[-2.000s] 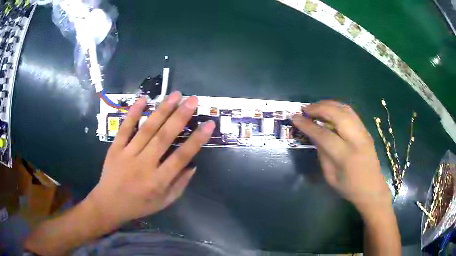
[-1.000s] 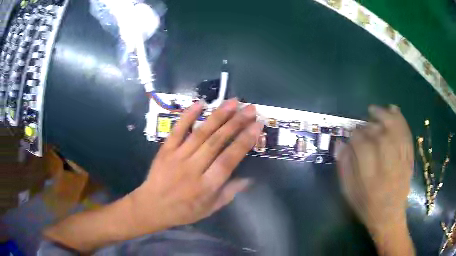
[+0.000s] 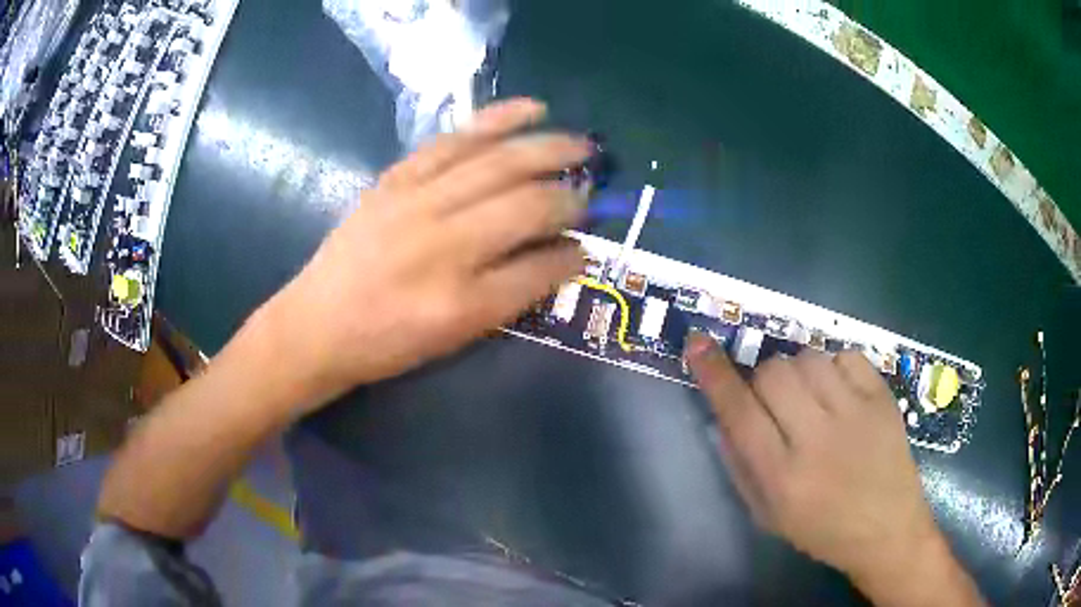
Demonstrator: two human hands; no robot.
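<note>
The power strip housing lies slanted across the bench, its open side up, with a dark circuit board and white blocks inside. A yellow block sits at its right end. A yellow wire curves over the board. My left hand, blurred, is over the housing's left end and hides it; whether it holds anything is hidden. My right hand rests on the housing's near side, index finger extended onto the board. A short white stick with a dark tip stands behind the housing. A clear bag lies beyond my left hand.
Filled housings stand in rows at the left. Brass contact strips lie at the right edge. A pale, stained rail curves along the green conveyor. Brown cardboard is at the lower left.
The view has shifted, so the housing shows further right. My left hand has lifted from its flat rest and moved toward the cord end. My right hand has moved inward from the right end, which now shows.
</note>
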